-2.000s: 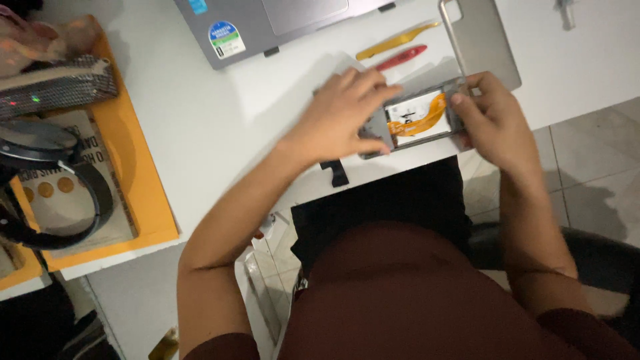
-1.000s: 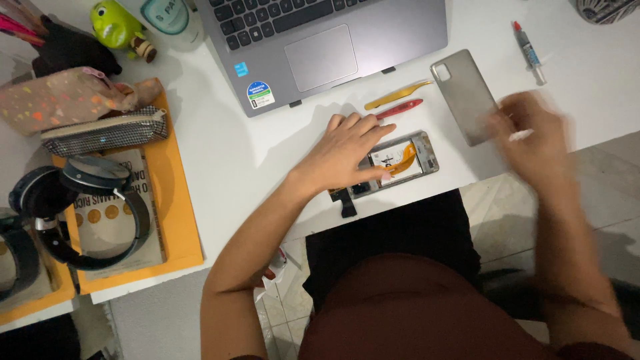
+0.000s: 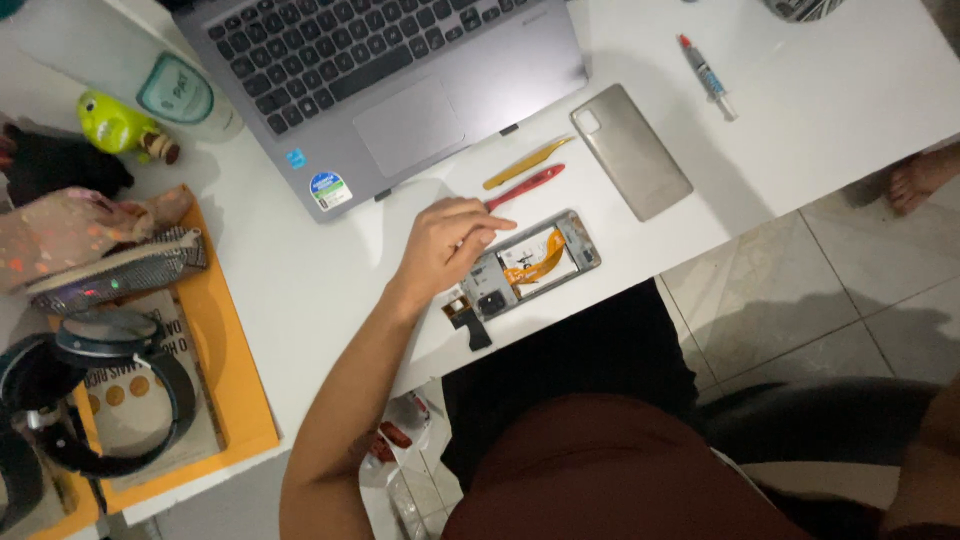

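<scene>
My left hand [image 3: 454, 244] is at the upper left edge of an opened smartphone [image 3: 529, 266], its fingertips near the handle end of a red pry tool [image 3: 525, 185]. Whether it grips that tool cannot be told. An orange flex cable [image 3: 553, 255] crosses the phone's battery, and a black flex part [image 3: 469, 321] juts out at its lower left. Yellow tweezers [image 3: 529, 163] rest above the red tool. The grey phone back cover [image 3: 634, 154] lies to the right. My right hand is out of view; only part of an arm shows at the lower right edge.
A laptop [image 3: 409, 124] stands behind the phone. A syringe [image 3: 706, 77] lies at the upper right. At left are headphones [image 3: 180, 390] on a book, an orange folder [image 3: 255, 405], a pencil case [image 3: 127, 266], a green figurine [image 3: 112, 124] and a bottle [image 3: 176, 86]. A bare foot [image 3: 919, 180] shows at right.
Two seconds ago both hands were on the phone. My right hand let go, passed by the back cover and left view. My left hand has shifted off the phone's middle to its upper left edge.
</scene>
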